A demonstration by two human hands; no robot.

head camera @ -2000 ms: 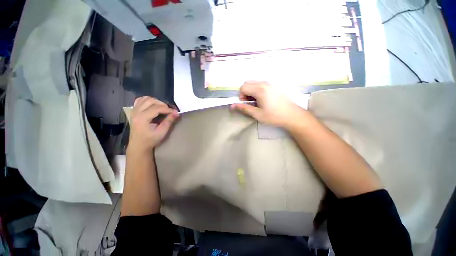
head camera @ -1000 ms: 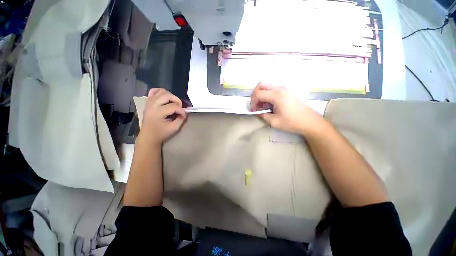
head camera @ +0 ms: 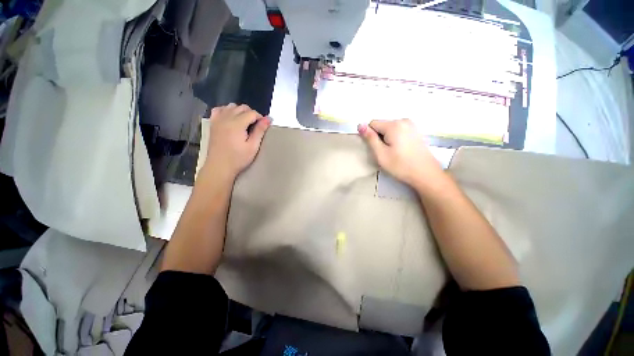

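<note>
A large beige panel [head camera: 299,188] lies over the table's front edge, with a yellow mark [head camera: 340,243] and darker grey patches [head camera: 394,314] on it. My left hand [head camera: 236,139] grips the panel's upper left edge between thumb and fingers. My right hand [head camera: 400,147] holds the same upper edge farther right, thumb on the edge. The edge runs fairly straight between the hands, just in front of the white template [head camera: 417,76] in its dark frame. No white strip shows between my hands.
The machine head [head camera: 327,28] stands above the template's left side. A thick panel stack [head camera: 76,139] hangs at the left. Another beige panel [head camera: 549,208] lies at the right. A black cord [head camera: 573,132] lies at the right rear. More pieces [head camera: 90,292] lie low at the left.
The white strip seen along the edge between my hands one second ago no longer shows; the beige edge does. My hands have shifted slightly along with the whole view.
</note>
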